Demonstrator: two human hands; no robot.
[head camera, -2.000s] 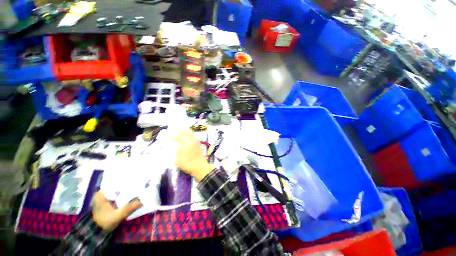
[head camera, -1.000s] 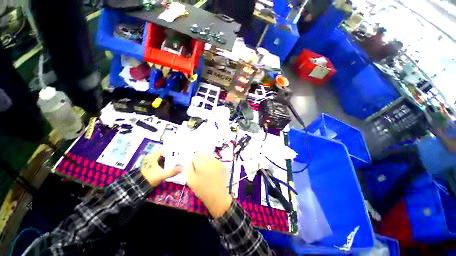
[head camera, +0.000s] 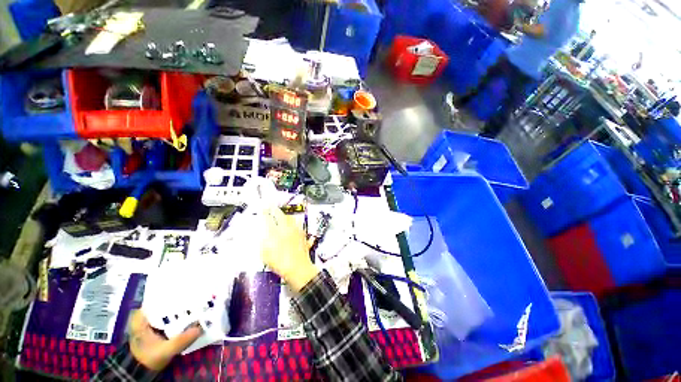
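A white housing shell (head camera: 187, 298) with small dark slots and a red dot is tilted at the front left of the bench. My left hand (head camera: 153, 343) holds its near edge, thumb on the slotted face. My right hand (head camera: 287, 246) reaches over the bench middle, apart from the shell. Its fingertips are at bright white items (head camera: 261, 198), and glare hides whether they grip anything. A white cord (head camera: 261, 334) runs right from the shell over the patterned front edge.
A white frame with square openings (head camera: 233, 168) and a digital meter (head camera: 287, 123) with red digits stand behind. Dark-handled tools (head camera: 392, 295) lie right, beside a large blue tote (head camera: 478, 254). Red and blue bins (head camera: 119, 123) stand rear left. A person (head camera: 541, 45) is in the far right background.
My hands were close together at the white shell and are now apart. My left hand has the shell at the front left; my right hand has moved forward. The camera view has also shifted.
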